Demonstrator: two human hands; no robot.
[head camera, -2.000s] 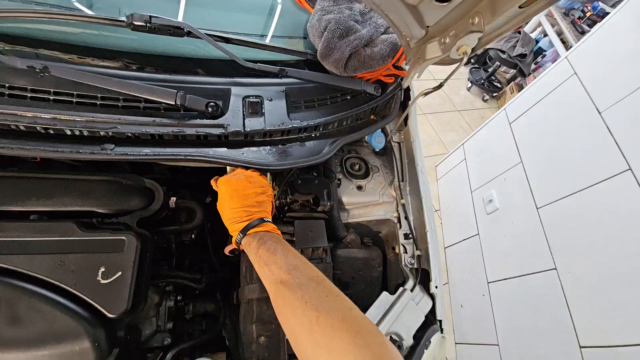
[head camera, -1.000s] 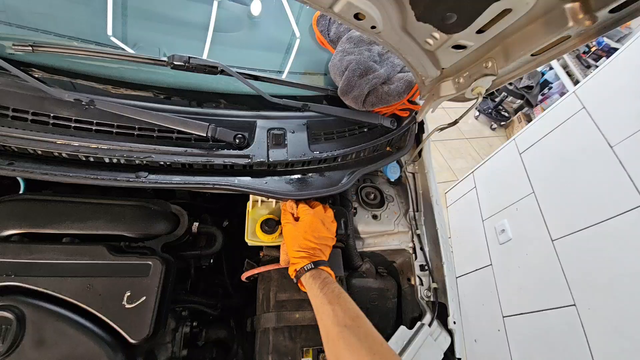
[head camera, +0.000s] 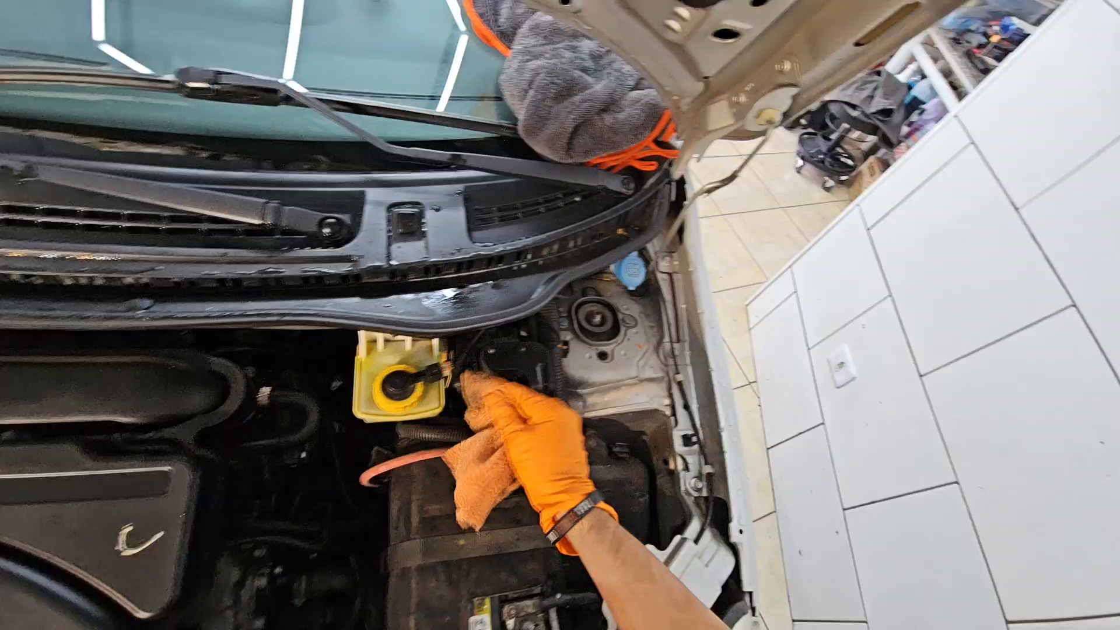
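My right hand (head camera: 544, 442), in an orange glove with a dark band at the wrist, grips an orange microfiber cloth (head camera: 483, 479) over the black battery cover (head camera: 437, 542). Part of the cloth shows above my fingers, and its reddish edge trails to the left. Just left of the hand sits a yellowish brake fluid reservoir (head camera: 363, 385) with a yellow cap (head camera: 381, 390) and a black connector on it. My left hand is out of the picture.
Wiper arms (head camera: 175, 194) and the black cowl (head camera: 394, 306) lie above the engine bay. A grey towel (head camera: 577, 87) with orange edging rests by the raised hood (head camera: 665, 35). A black engine cover (head camera: 96, 516) is at left, a blue cap (head camera: 630, 270) near the fender, a tiled wall (head camera: 910, 420) at right.
My right hand has moved right, away from the reservoir, which it largely hid two seconds ago. The orange cloth now shows plainly in its grip.
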